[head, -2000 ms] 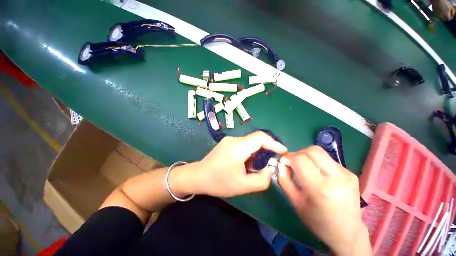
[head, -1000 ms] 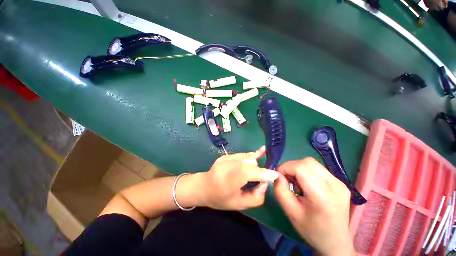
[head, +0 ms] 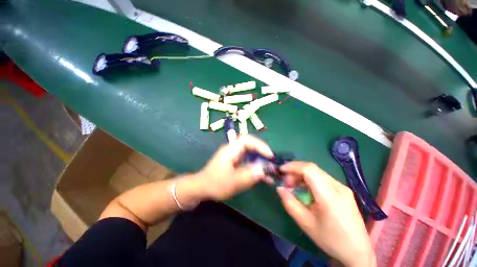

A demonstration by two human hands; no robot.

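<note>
My left hand [head: 230, 169] is shut on a dark housing [head: 257, 158], blurred by motion and mostly covered by the fingers. My right hand [head: 319, 203] is close beside it, fingertips at the housing's right end. A small green thing [head: 303, 196] shows blurred at my right fingers; I cannot tell what it is or whether it is held. A loose pile of light-green battery cells [head: 239, 98] with red wire ends lies just beyond my hands. A narrow dark cover [head: 230, 129] sticks out between the pile and my left hand.
A dark handle unit [head: 354, 174] lies right of my hands, by the pink parts tray [head: 396, 172] with white rods [head: 460, 241]. Wired dark housings [head: 123, 62] lie at the far left, joined to curved covers [head: 269, 56] on the white strip. An open carton [head: 78, 193] stands lower left.
The ribbed housing that stood upright above my hands is now low between them, mostly hidden. My left hand has moved up over the narrow cover's lower part. The green thing at my right fingers has appeared.
</note>
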